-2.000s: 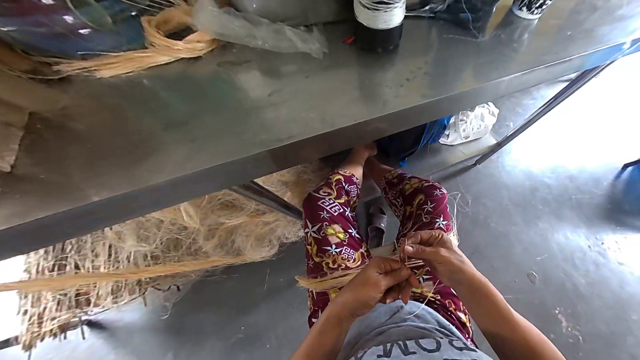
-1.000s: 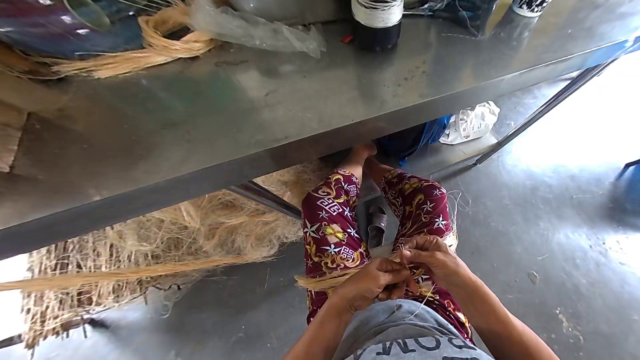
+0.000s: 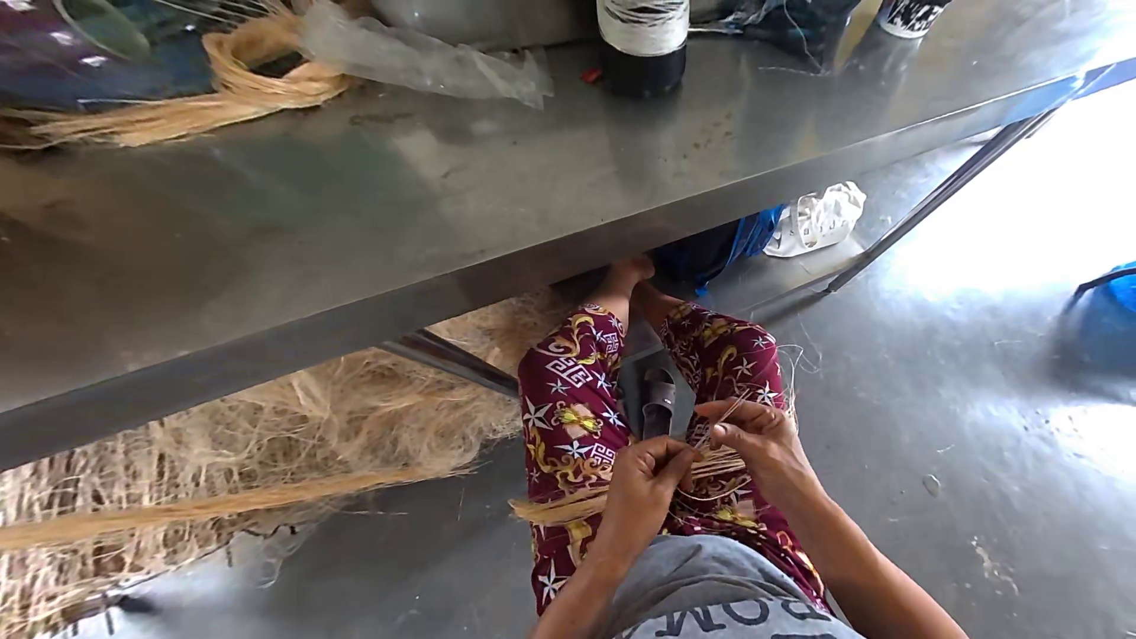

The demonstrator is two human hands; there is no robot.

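Note:
Across my lap, over the maroon patterned trousers, lies a bundle of pale plant fibre point(image 3: 568, 508), its cut end to the left. My left hand point(image 3: 652, 475) pinches fibre strands between thumb and fingertips above the bundle. To its right, my right hand point(image 3: 754, 435) is raised a little, with thin strands between its thumb and fingers. Fine loose threads stand out past the right knee. Whether the pinched strands are knotted is too small to tell.
A metal table point(image 3: 497, 186) spans the view ahead, bearing a fibre hank point(image 3: 257, 80), clear plastic and a thread-wound spool point(image 3: 643, 44). Tangled fibre point(image 3: 355, 399) lies below left. A white bag point(image 3: 816, 220) and a sandal point(image 3: 658, 399) are under and near the table.
My hands were close together with fingers touching; now they are apart, the right one moved a little away. More of the fibre strands shows between them.

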